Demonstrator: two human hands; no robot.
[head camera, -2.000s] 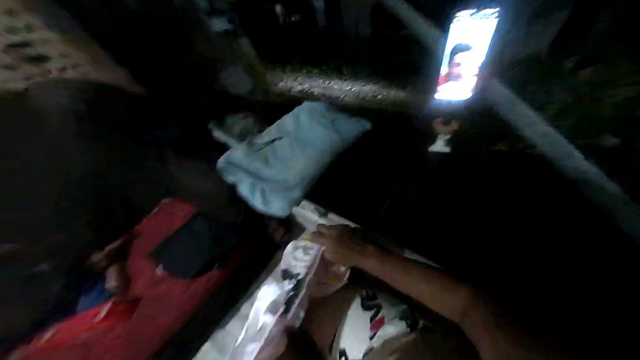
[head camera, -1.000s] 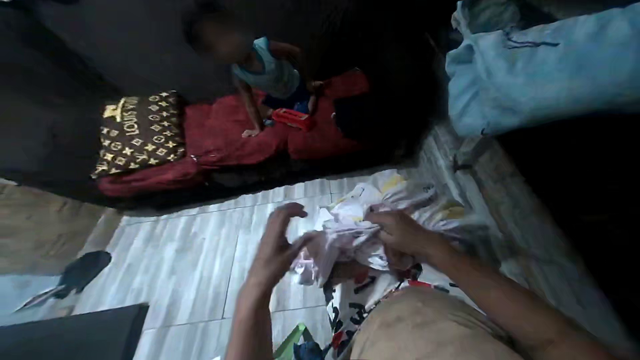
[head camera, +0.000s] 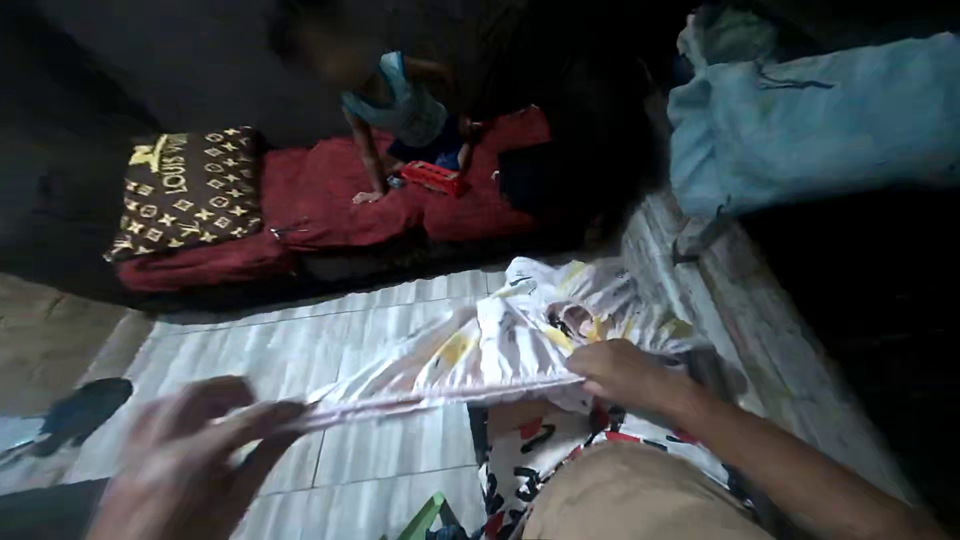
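A white cloth with yellow and dark prints (head camera: 517, 337) is stretched between my two hands, over the tiled floor. My left hand (head camera: 202, 442), blurred at the lower left, pinches one end of its gathered edge. At the other end of that edge, my right hand (head camera: 622, 375) is closed on the fabric. The rest of the cloth spreads beyond the edge, bunched toward the right. Below it lies a white fabric with black and red print (head camera: 540, 457), beside my beige-clothed lap.
A person in a light blue top (head camera: 409, 112) sits on a red cushioned seat (head camera: 322, 187) with a red toy (head camera: 433, 178). A brown patterned pillow (head camera: 191, 191) lies at its left end. Light blue cloth (head camera: 810, 127) hangs at the upper right, above a ledge (head camera: 750, 315).
My left hand has moved left and toward me, and the bunched white cloth is now drawn out between both hands. The view swung strongly after the first frame.
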